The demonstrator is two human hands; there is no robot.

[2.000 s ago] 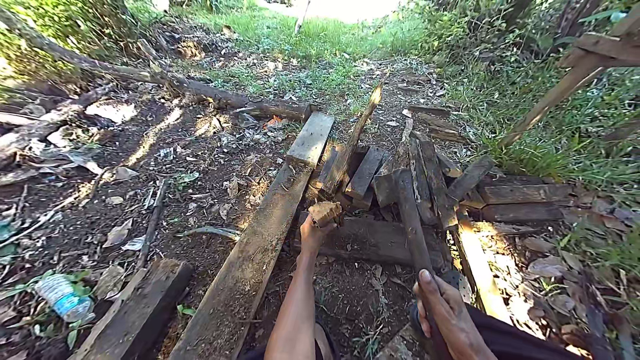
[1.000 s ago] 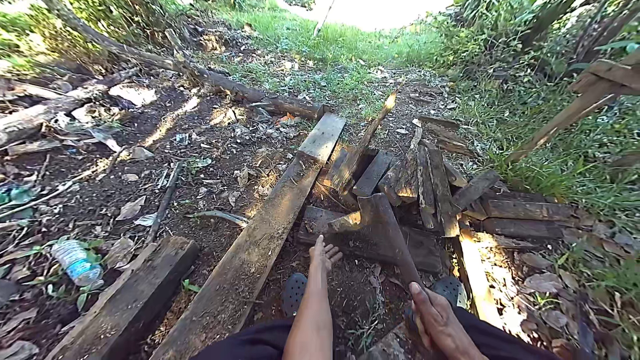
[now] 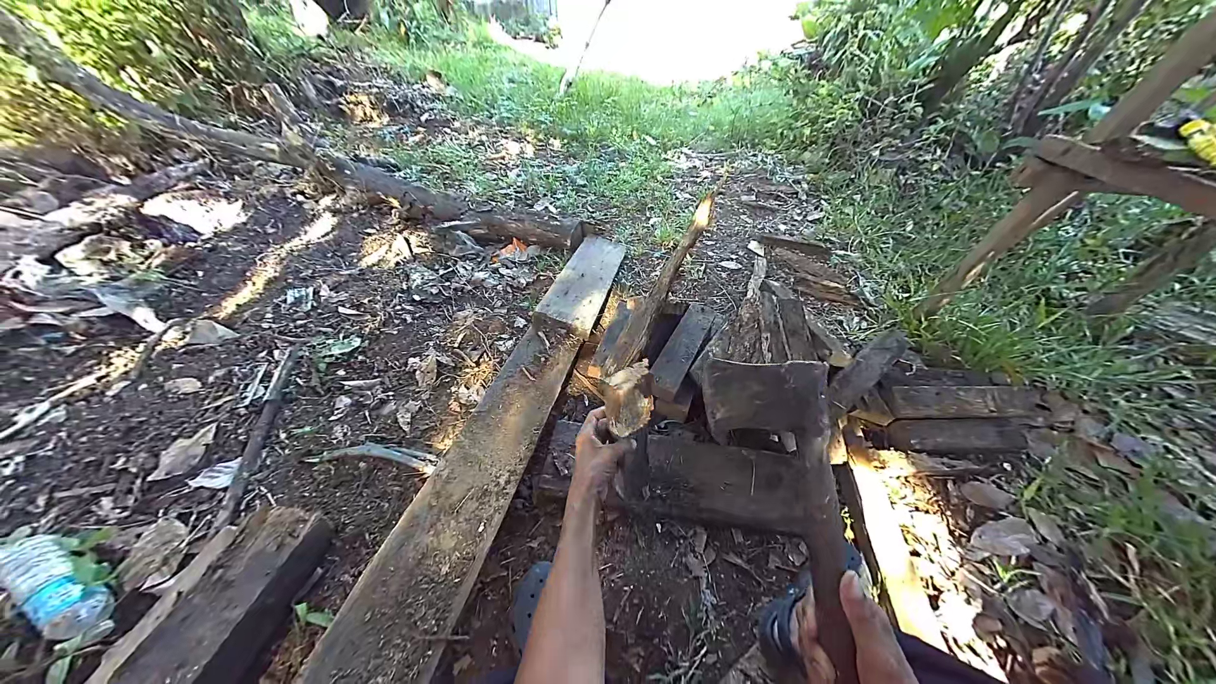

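My left hand (image 3: 600,454) grips a short chunk of split wood (image 3: 628,399) whose pale, rough end faces up, above a dark wooden block (image 3: 722,483) lying crosswise on the soil. In my right hand (image 3: 845,632) is the handle of an axe (image 3: 768,397); its dark, broad head is raised, pointing left, over the far side of the block. Behind both hands lies a pile of cut wood pieces (image 3: 682,353), with a long split stick (image 3: 676,266) leaning up from it. The lower part of the held chunk is partly hidden by my fingers.
A long plank (image 3: 465,484) runs diagonally left of my left arm. A thick beam piece (image 3: 223,598) and a plastic bottle (image 3: 57,587) lie at lower left. A fallen branch (image 3: 380,185) crosses behind. Stacked timbers (image 3: 959,418) lie right, below a wooden frame (image 3: 1045,195). My shoes are near the block.
One second ago my left hand was extended with fingers apart; now it holds the wood chunk. The axe head, earlier lower over the block, now appears higher and turned left.
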